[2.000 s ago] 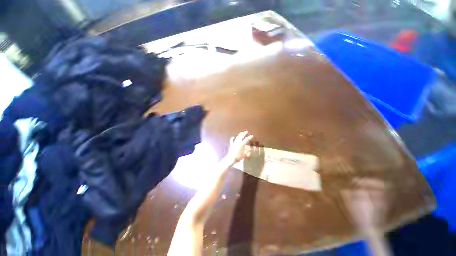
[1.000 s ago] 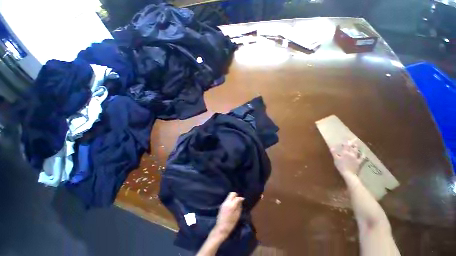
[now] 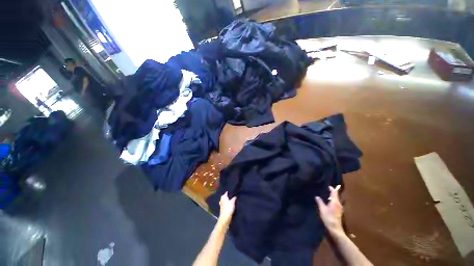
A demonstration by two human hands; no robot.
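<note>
A dark, unfinished jacket lies bunched near the table's front edge, partly hanging over it. My left hand has its fingers closed on the jacket's left edge. My right hand rests at the jacket's right side with thumb and fingers apart; no grip on the cloth can be made out. A tan card template lies flat on the table at the right, touched by neither hand. It has handwritten figures and a notch in its left edge.
A pile of dark garments with white and pale blue cloth lies at the back left of the brown table. A red-brown box and thin dark tools stand along the far edge. A person is far left, beyond grey floor.
My right hand has left the card template and moved left onto the jacket. My left hand has moved to the jacket's left edge. The jacket is spread wider. The view has turned left.
</note>
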